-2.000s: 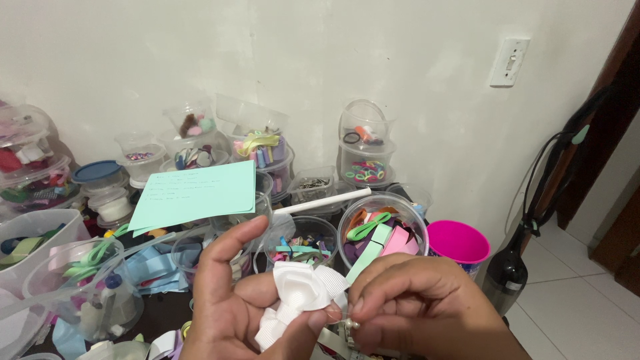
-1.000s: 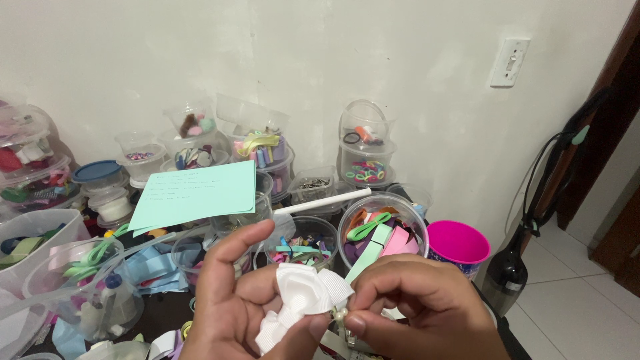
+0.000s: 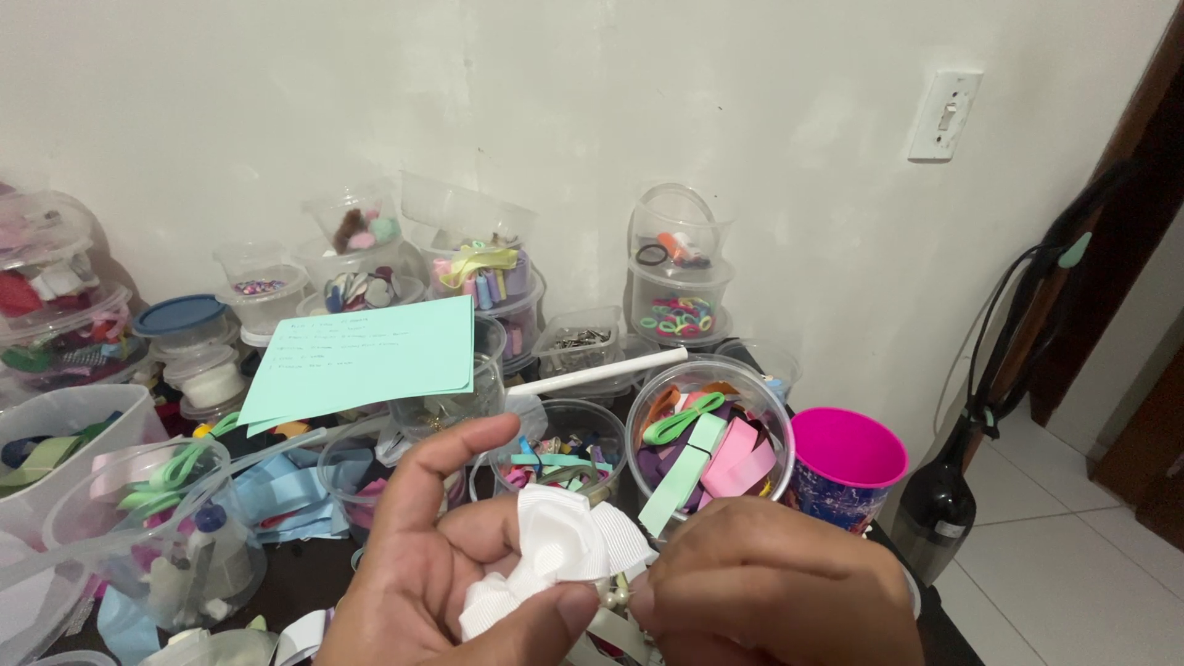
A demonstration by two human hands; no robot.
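My left hand (image 3: 444, 573) grips a white grosgrain ribbon bow (image 3: 555, 546) between thumb and fingers, its index finger raised. Close against the bow's right side is my right hand (image 3: 777, 583), fingers pinched together near a few pearl-like beads (image 3: 615, 592). Whether the beads are fixed to the bow I cannot tell, and what lies between the right fingertips is hidden. Just behind the hands stands a clear round tub (image 3: 786, 453) of folded ribbons in green, pink and purple.
Stacked clear tubs (image 3: 684, 277) of hair elastics and trimmings line the wall. A mint paper (image 3: 370, 361) with handwriting rests over containers at the left, near a white stick (image 3: 601, 372). At the right are a pink-and-blue cup (image 3: 849, 462) and a dark bottle (image 3: 934, 509).
The bow has turned a little in my left hand. My right hand stays close beside it, with its fingers now more closed and its back turned more toward the view.
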